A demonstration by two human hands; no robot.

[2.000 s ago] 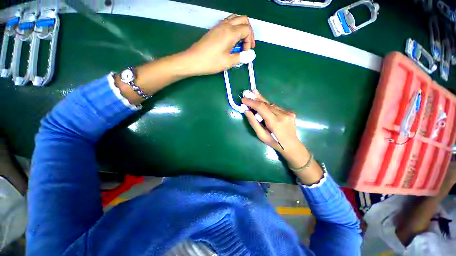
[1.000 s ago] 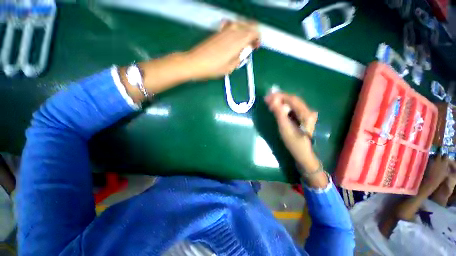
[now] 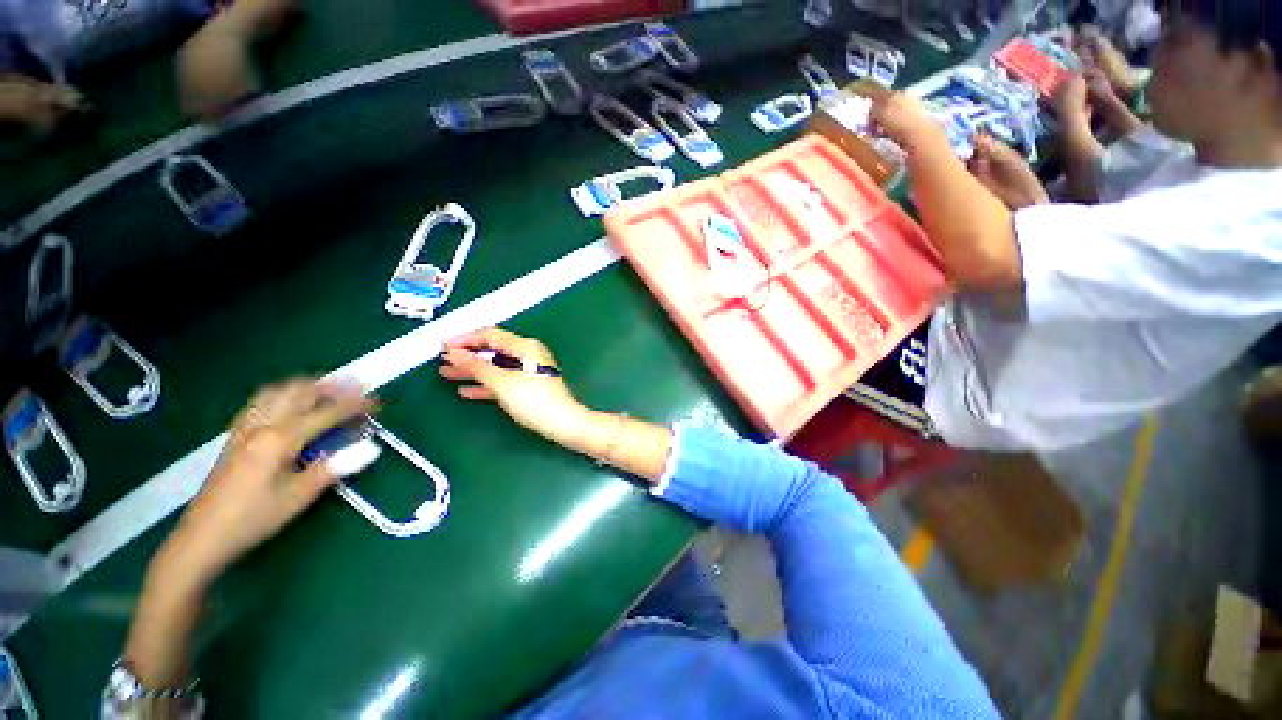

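A white oval housing frame (image 3: 425, 515) lies on the green work surface near the rail, its blue-patched end partly under my left hand. My left hand (image 3: 277, 453) is blurred, with its fingers on that end of the frame and a white cap on one fingertip. My right hand (image 3: 513, 383) is up and to the right of the frame, apart from it, and holds a dark, thin pen-like tool (image 3: 518, 364). The tool's tip is too small to make out.
A salmon-red compartment tray (image 3: 703, 326) lies to the right. Beyond the white rail (image 3: 518, 288) more frames lie on the dark green conveyor, one close by (image 3: 432, 262). A neighbouring worker in white (image 3: 1111, 281) sits at the right, beside a brown carton (image 3: 848, 130).
The view has swung to the right, showing more conveyor and the neighbouring worker. My left hand is still at the frame's blue end. My right hand, near the frame earliest, is now away from it.
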